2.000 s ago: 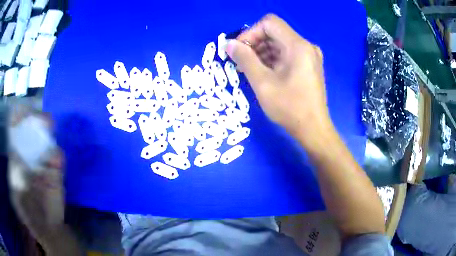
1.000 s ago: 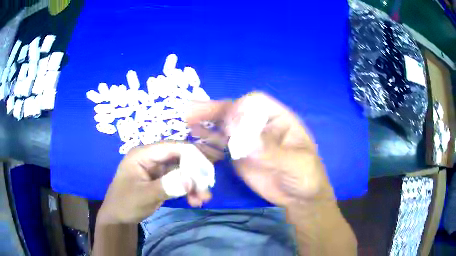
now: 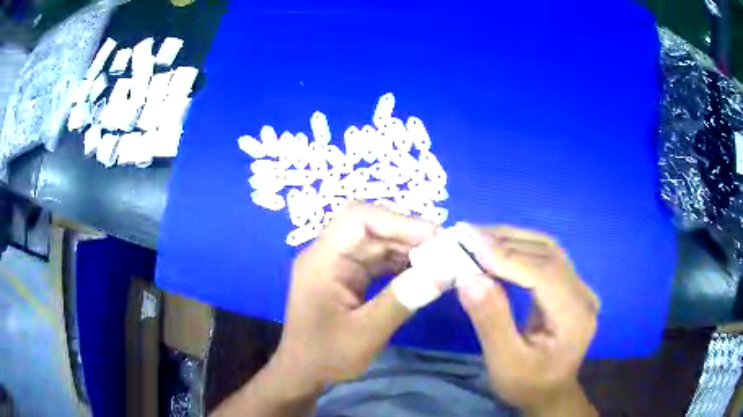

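Observation:
My left hand (image 3: 342, 285) and my right hand (image 3: 534, 305) meet over the near edge of the blue sheet (image 3: 546, 122). Between their fingertips they hold a white plastic piece (image 3: 444, 256). A thin dark pin (image 3: 471, 254) shows at its right side, by my right fingertips. White covering on my left fingertips blends with the piece, so its exact shape is unclear. A loose pile of flat white oval plates with small holes (image 3: 350, 171) lies on the sheet just beyond my left hand.
White blocky housings (image 3: 142, 106) lie on the dark bench at left, beside a crumpled clear bag (image 3: 61, 89). A clear bag with black contents (image 3: 701, 130) is at right. Cardboard (image 3: 186, 324) stands below the bench at left. White pieces (image 3: 721, 379) show at lower right.
My hands have come together at the sheet's near edge around the white piece; earlier my right hand was at the pile's far side. The view has shifted, so the pile appears further right than one second ago.

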